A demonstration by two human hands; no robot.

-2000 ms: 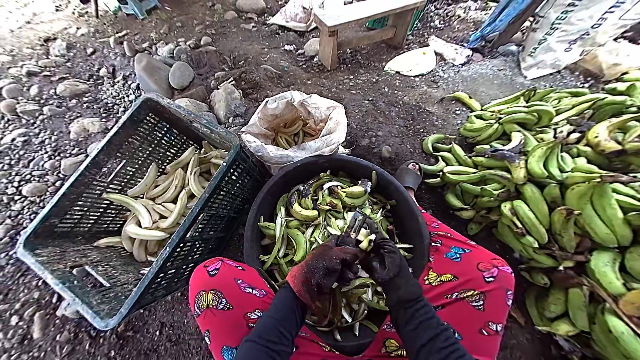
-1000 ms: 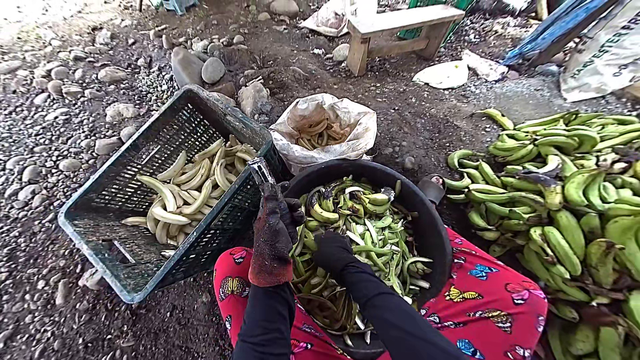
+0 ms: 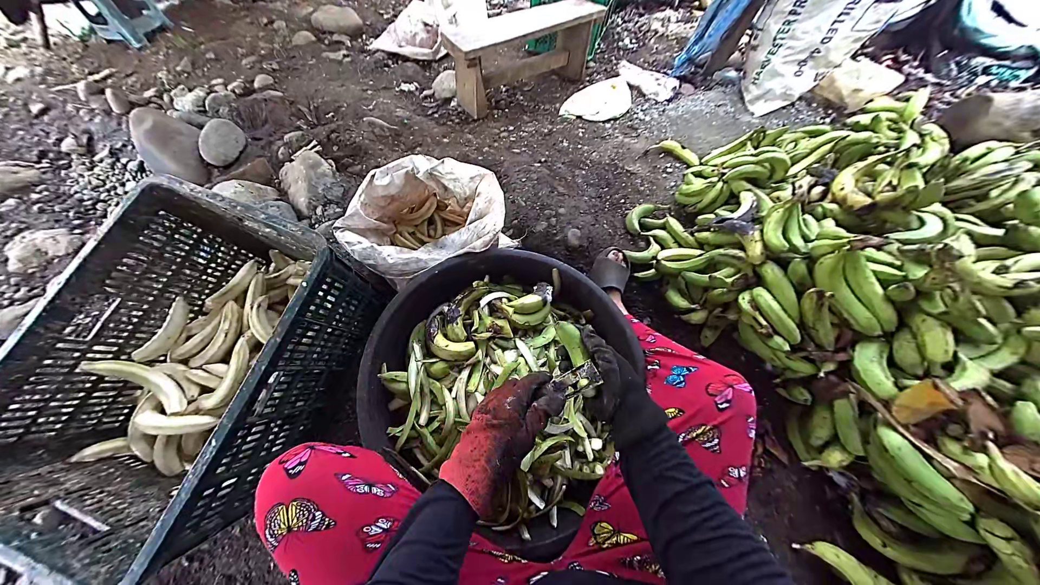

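Observation:
My left hand (image 3: 508, 435), in a red and black glove, is closed on a small metal blade tool (image 3: 575, 378) over the black tub (image 3: 376, 341). My right hand (image 3: 611, 378), in a dark glove, holds a green banana (image 3: 573, 343) against that tool; the fingers partly hide it. Below both hands, green banana peels (image 3: 455, 398) and some unpeeled bananas (image 3: 528, 307) fill the tub, which stands between my knees. Peeled bananas (image 3: 219, 341) lie in the dark green plastic crate (image 3: 313, 325) at the left.
A white sack (image 3: 374, 223) holding peels stands open beyond the tub. Many green bananas (image 3: 861, 284) are heaped on the ground at the right. A wooden bench (image 3: 520, 28) stands at the back, and stones (image 3: 166, 145) lie beyond the crate.
A second ago my right hand was down among the tub's contents and my left hand held the tool near the crate's edge. Now both are together over the tub, with a green banana in my right hand.

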